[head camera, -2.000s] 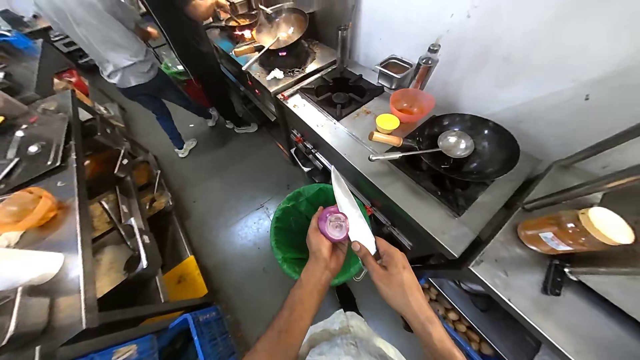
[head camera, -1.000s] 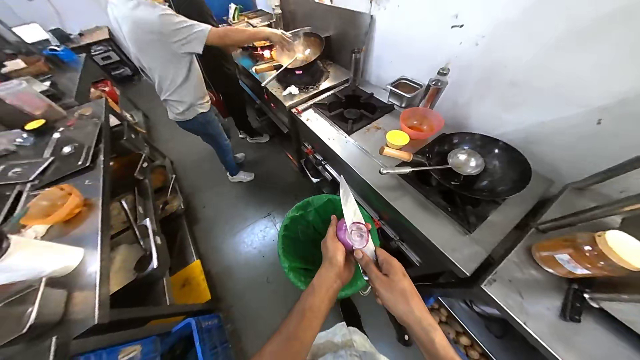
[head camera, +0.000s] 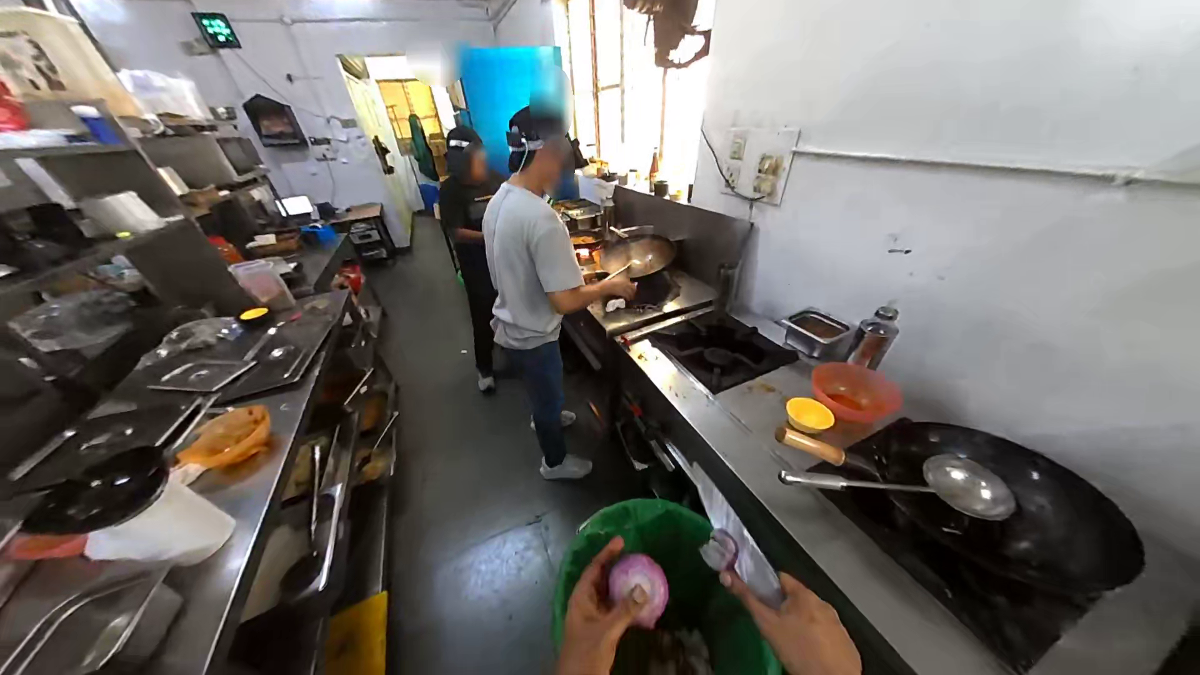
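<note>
My left hand (head camera: 602, 609) holds a peeled purple onion (head camera: 639, 589), its thumb across the onion's face. To its right, my right hand (head camera: 802, 626) grips a knife near the handle end, and the wide metal blade (head camera: 736, 534) points up and away. A small cut piece of onion (head camera: 719, 550) rests against the blade's left side, apart from the onion. Both hands are over a bin with a green liner (head camera: 586, 553), where some scraps (head camera: 677, 649) lie at the bottom. The knife's handle is hidden in my right hand.
Right of the bin runs a steel counter (head camera: 778, 506) with a black wok (head camera: 1050, 506), a ladle (head camera: 970, 486), a yellow bowl (head camera: 810, 414) and a red bowl (head camera: 855, 392). A steel table (head camera: 272, 487) stands left. Two people (head camera: 530, 262) stand ahead by a lit stove.
My hands have moved apart; the knife, against the onion a second ago, is now away from it with a piece at its blade. The view has tilted up strongly.
</note>
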